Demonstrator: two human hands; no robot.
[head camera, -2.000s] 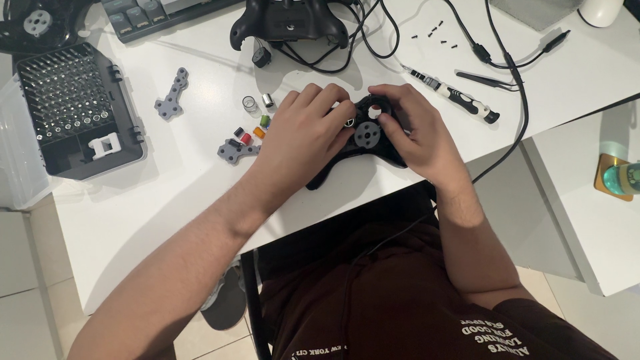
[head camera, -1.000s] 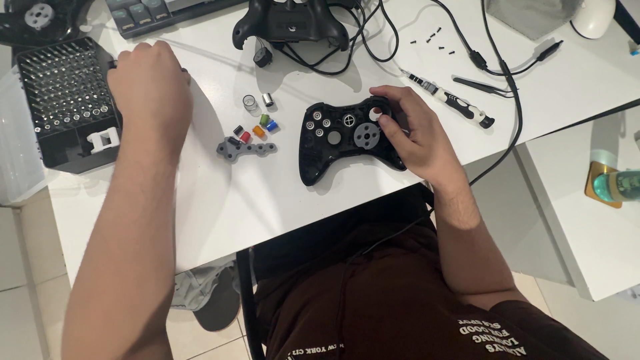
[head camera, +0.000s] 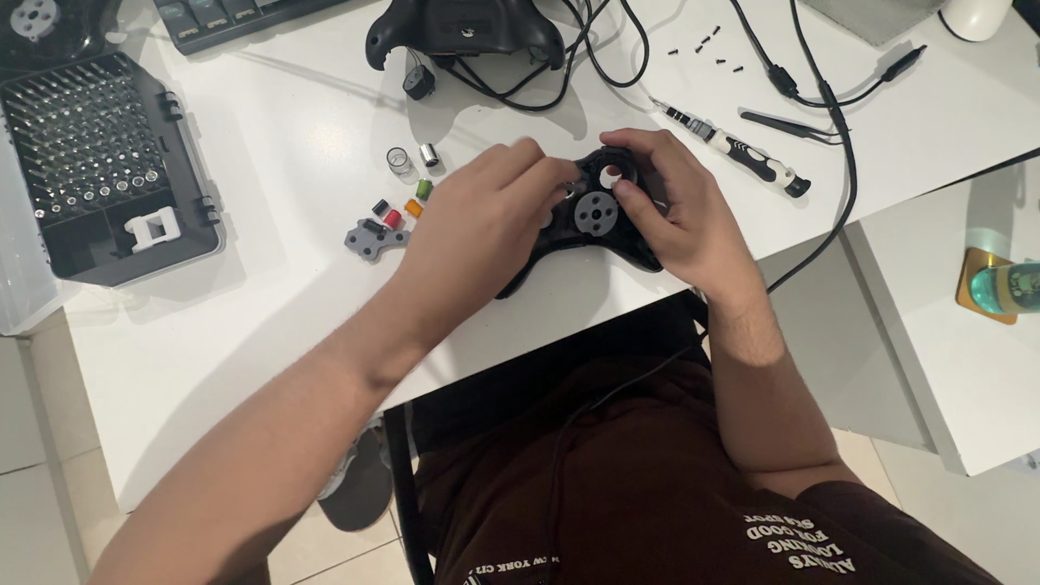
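A black game controller front shell lies near the desk's front edge, with a round grey rubber pad set in it. My right hand grips its right end, the thumb by a white round part. My left hand covers the shell's left part; its fingertips point down into the shell, and whatever they hold is hidden. Left of that hand are a grey rubber button pad, a green button, an orange button, a red button and small cylinders.
An open bit case stands at left. Behind are a keyboard and another black controller housing with cables and a small motor. A precision screwdriver, tweezers and several small screws lie at right.
My left hand has gone from the shell to the left, beside the bit case, and back over the shell. The grey rubber pad that lay near the case is gone from there. My right hand stays on the shell.
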